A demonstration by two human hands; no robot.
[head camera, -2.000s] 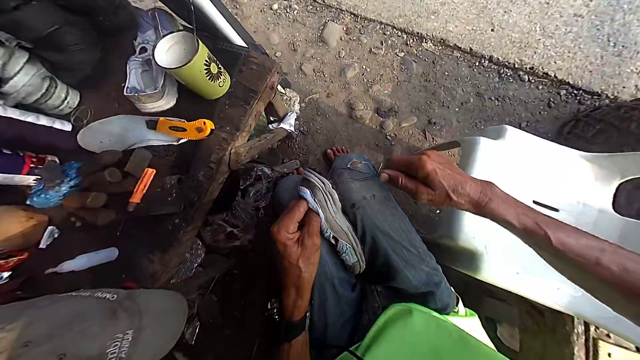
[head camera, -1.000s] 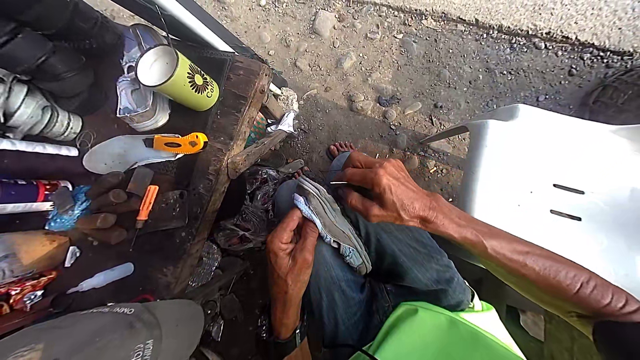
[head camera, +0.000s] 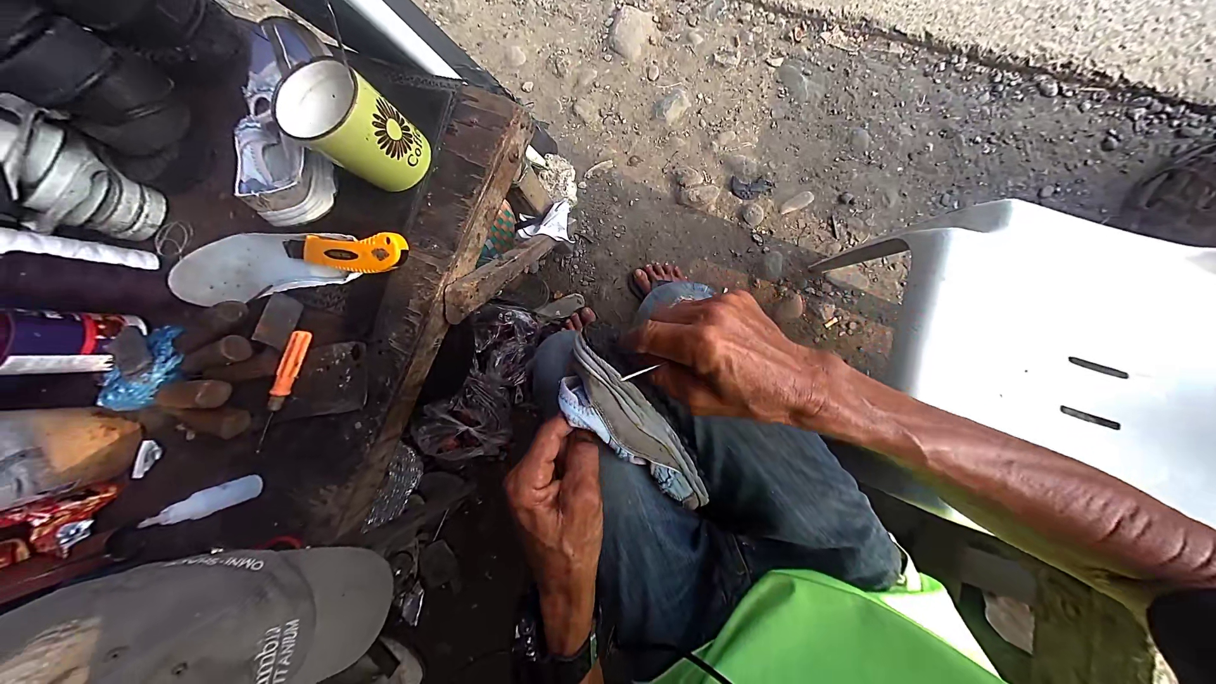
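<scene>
A grey and light blue shoe [head camera: 636, 418] lies on its side across my jeans, its sole toward my right hand. My left hand [head camera: 560, 503] pinches the pale fabric at the shoe's upper edge between thumb and fingers. On the sole's other side, my right hand [head camera: 727, 356] is closed on a thin metal tool [head camera: 640, 372], like an awl or a needle, whose tip points at the sole. The rest of that tool is hidden in the fingers. It is unclear whether the tip touches the shoe.
On the wooden bench [head camera: 484, 161] at left are a green mug [head camera: 380, 138], an insole [head camera: 237, 269], an orange utility knife [head camera: 356, 253], an orange-handled screwdriver [head camera: 290, 366] and a squeeze bottle [head camera: 211, 499]. A grey cap [head camera: 218, 608] is at lower left, a white plastic chair [head camera: 1045, 332] at right.
My right hand has moved in from the right, from above the knee to close beside the shoe's sole. My left hand keeps its pinch on the shoe.
</scene>
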